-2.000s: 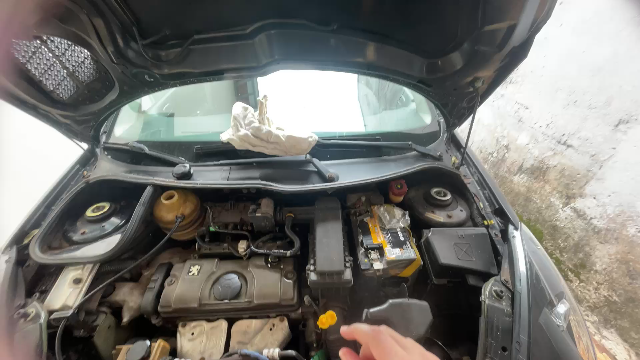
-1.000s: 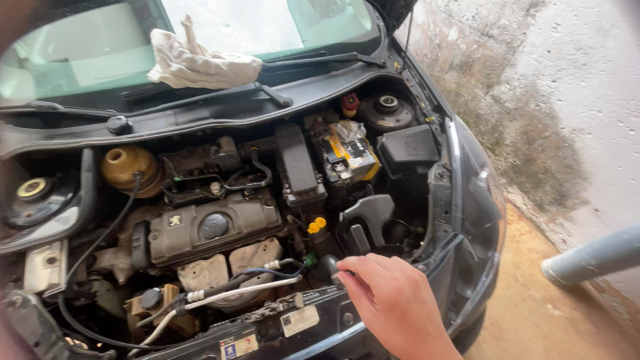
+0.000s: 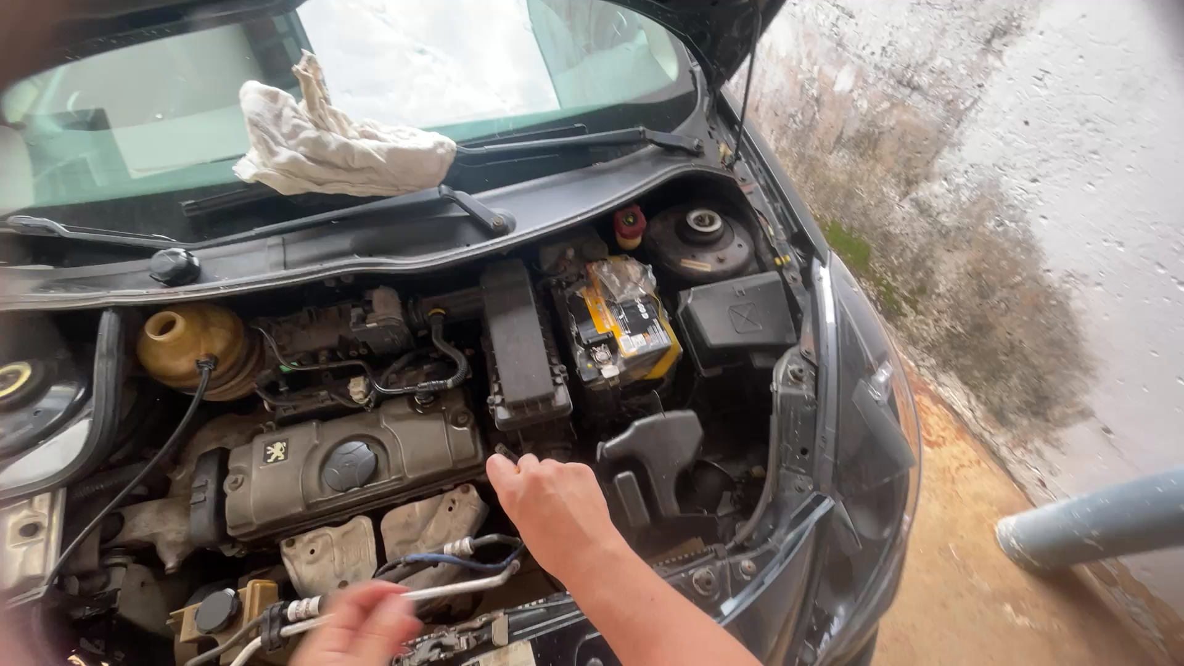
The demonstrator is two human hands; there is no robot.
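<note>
My right hand [image 3: 552, 507] reaches in from the bottom with curled fingers, just right of the engine cover [image 3: 398, 444] and below the long black air filter housing [image 3: 518, 347]. A small dark piece shows at its fingertips; what lies inside the fingers is hidden. Blurred at the bottom edge, my left hand [image 3: 361, 624] is near a silver metal pipe [image 3: 462, 585], and its grip is unclear. A black oil filler cap [image 3: 350, 465] sits on the engine cover. Two metal heat shields [image 3: 328, 555] lie below the cover.
A crumpled white cloth [image 3: 342, 153] rests by the windshield. A battery [image 3: 620, 324], a black fuse box [image 3: 737, 319] and a yellowed coolant tank [image 3: 199, 347] surround the engine. The raised hood [image 3: 731, 37] overhangs. At right stand a wall and a grey pipe [image 3: 1091, 518].
My right hand has moved up and left, to where the yellow dipstick handle showed before; that handle is now out of sight. My left hand has come into view at the bottom.
</note>
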